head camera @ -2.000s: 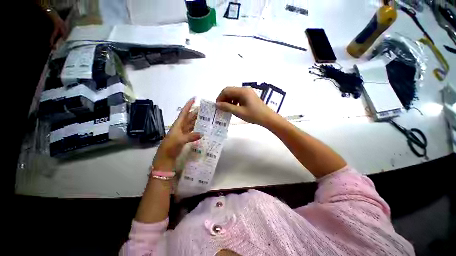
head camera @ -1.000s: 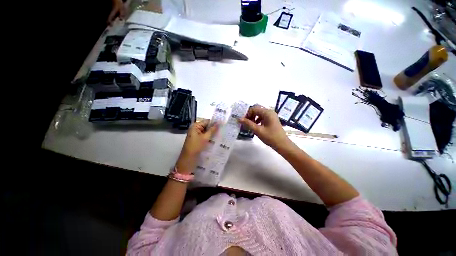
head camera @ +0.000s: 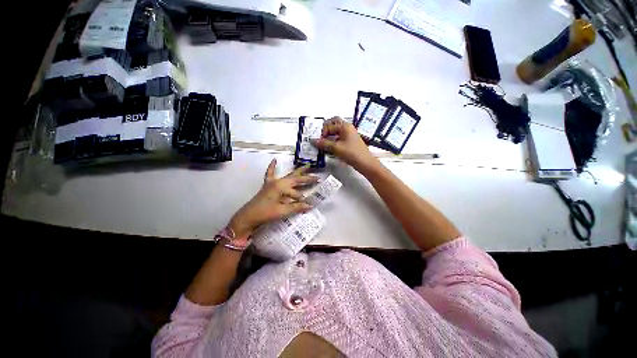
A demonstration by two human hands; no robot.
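Observation:
A black hang tag (head camera: 320,159) lies upright in front of me with a white barcode sticker (head camera: 308,143) on its face. My right hand (head camera: 339,140) has its fingertips on the sticker's right side; whether it pinches the sticker is hard to tell. My left hand (head camera: 274,202) is just below, fingers spread, with the white barcode sticker sheet (head camera: 297,234) under it, held and hanging curled towards the table edge. Labelled hang tags (head camera: 398,129) are fanned out right of my right hand. A pile of loose black hang tags (head camera: 202,129) lies at the left.
Bagged tag bundles (head camera: 105,133) stand at the left. A yellowish strip (head camera: 412,156) lies behind the tag. At the right are a phone (head camera: 482,54), a yellow bottle (head camera: 557,51), black strings (head camera: 499,112), a white box (head camera: 550,143) and scissors (head camera: 580,213). A printed paper (head camera: 428,24) lies at the back.
The right hand has moved from the sheet's top to the black tag, where a white sticker now shows. The left hand has lowered with the sheet, its fingers now spread. The camera view has shifted.

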